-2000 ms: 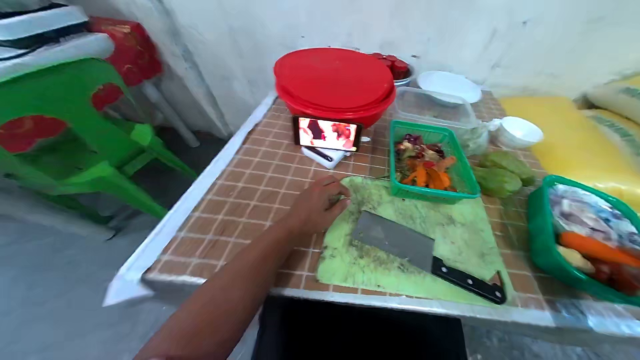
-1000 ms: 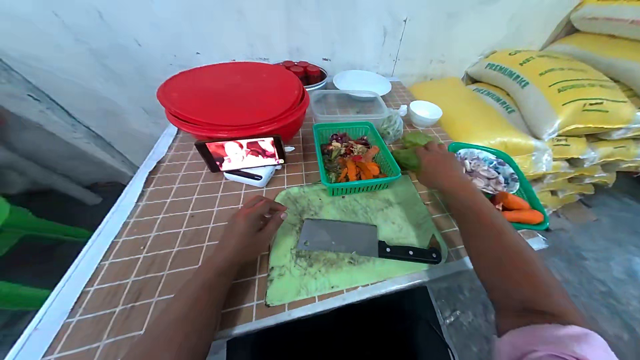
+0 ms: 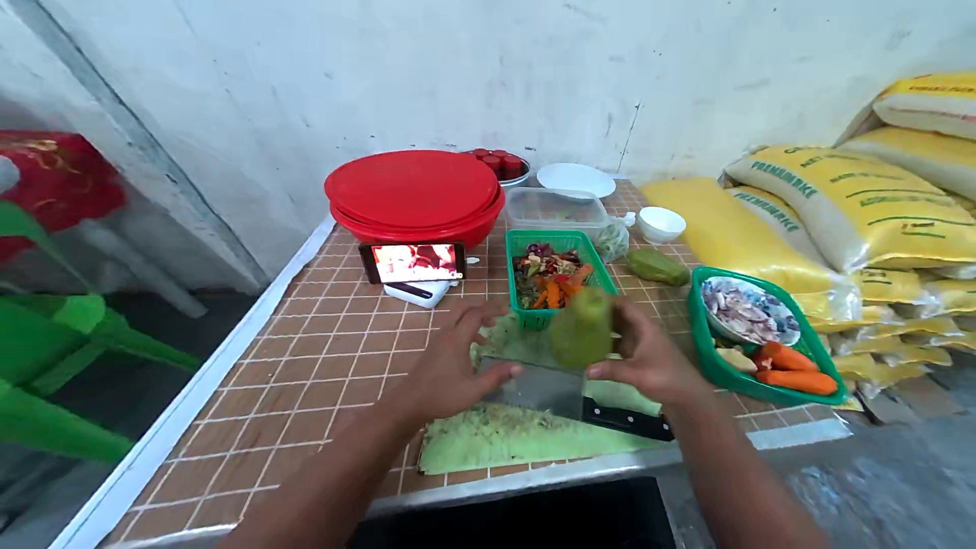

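In my right hand [image 3: 644, 351] is a green chayote [image 3: 583, 332], raised over the cutting board. My left hand [image 3: 457, 366], fingers apart and holding nothing, hovers to its left. Below both hands a cleaver [image 3: 625, 419] lies flat on the green cutting board [image 3: 488, 442], its black handle pointing right. A green basket [image 3: 522, 293] of vegetable scraps, with orange and purple pieces, stands just behind the board. Another chayote [image 3: 657, 267] rests on the tiles right of that basket. At the right, a green basket [image 3: 812, 343] holds carrots [image 3: 797, 381] and a bowl of sliced pale food [image 3: 751, 311].
A red lidded tub [image 3: 415, 194] stands behind a propped phone [image 3: 413, 263]. Farther back are a clear plastic container [image 3: 553, 210], a white plate [image 3: 576, 180] and a small white bowl [image 3: 662, 223]. Yellow sacks [image 3: 862, 198] are stacked at the right, a green chair [image 3: 61, 358] at the left.
My right hand has lifted a chayote from beside the scrap basket and brought it left over the board. My left hand has risen off the board's left edge. The view has swung.
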